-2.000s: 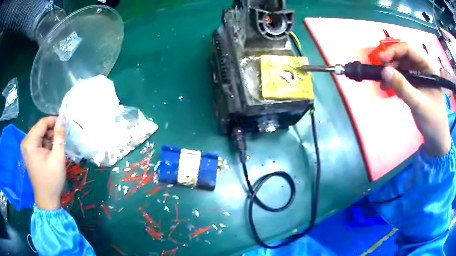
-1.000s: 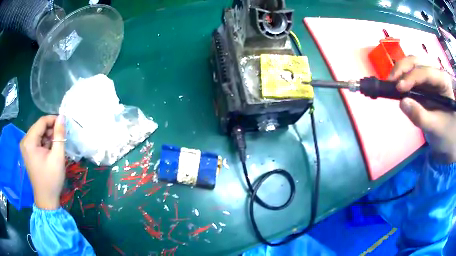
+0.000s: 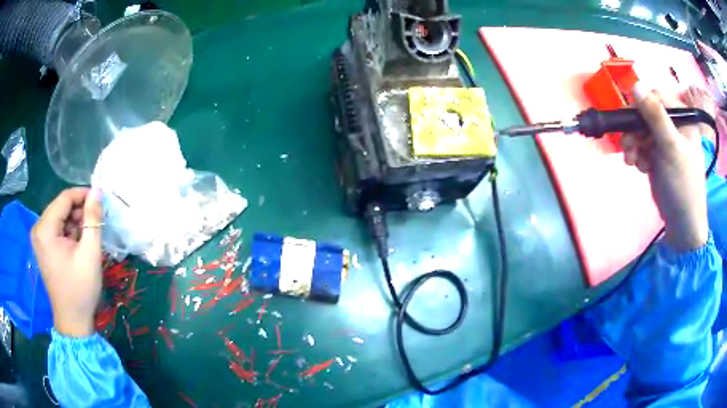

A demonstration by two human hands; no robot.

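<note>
My right hand (image 3: 670, 171) holds the black-handled soldering iron (image 3: 618, 121) over the pink board's side. Its bare tip points left, at the right edge of the yellow sponge (image 3: 450, 123) on the black iron stand (image 3: 355, 159); I cannot tell if they touch. My left hand (image 3: 73, 255) is at the left edge of the glaring white parts bag (image 3: 151, 199), thumb and fingers pinched on a thin strand that looks like solder wire (image 3: 118, 194). The blue block (image 3: 319, 271) with a dirty white band lies below the stand. Short red wires (image 3: 118, 295) and tiny silvery parts lie around.
A blue bin (image 3: 20, 271) is at far left. A clear round dish (image 3: 147, 60) stands behind the bag. The black cord (image 3: 434, 331) loops below the stand. A red open box (image 3: 614, 84) sits on the pink-red board (image 3: 594, 215). Part of another person's hand seems visible at far right.
The iron was over the sponge, then moved right to its edge. My right hand has since turned more upright around the handle. My left hand has stayed beside the bag.
</note>
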